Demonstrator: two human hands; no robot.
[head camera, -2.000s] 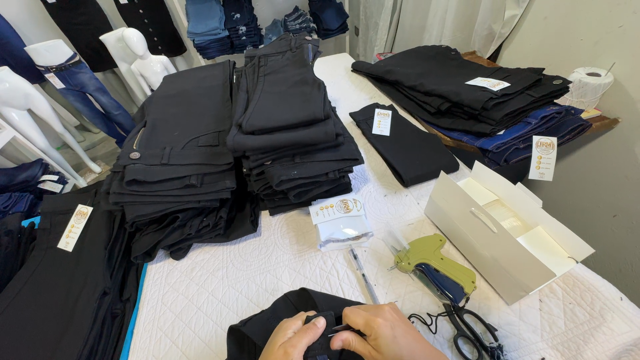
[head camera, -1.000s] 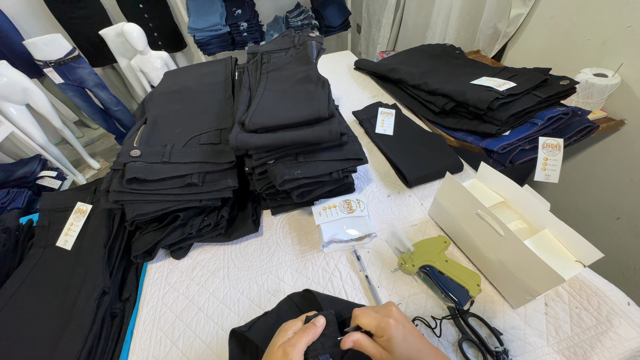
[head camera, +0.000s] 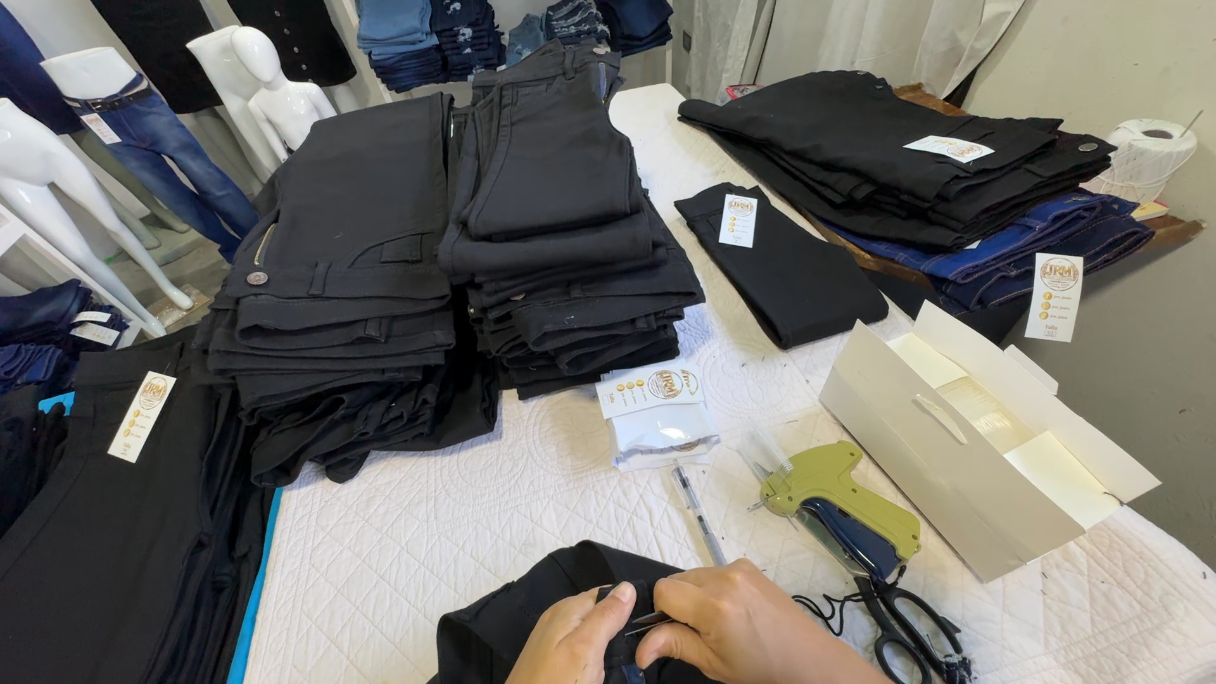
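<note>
At the bottom centre lie black trousers (head camera: 532, 600), bunched on the white quilted cover. My left hand (head camera: 579, 635) pinches their cloth near a seam or band. Close against it, my right hand (head camera: 727, 622) grips a small dark metal tool (head camera: 648, 622), its tip at the cloth; its kind is hard to tell. To the right rest a green tagging gun (head camera: 845, 499) and black-handled scissors (head camera: 902, 617). A pen (head camera: 700, 518) lies above my hands, below a plastic packet (head camera: 662, 435) with printed tags (head camera: 651, 388) on it.
Two tall stacks of folded black trousers (head camera: 356, 204) stand behind. One folded black garment (head camera: 788, 266) lies right of them. An open white box (head camera: 950, 456) and a pile of black trousers (head camera: 893, 152) over blue jeans (head camera: 1054, 237) are at right. More black trousers (head camera: 104, 532) lie left.
</note>
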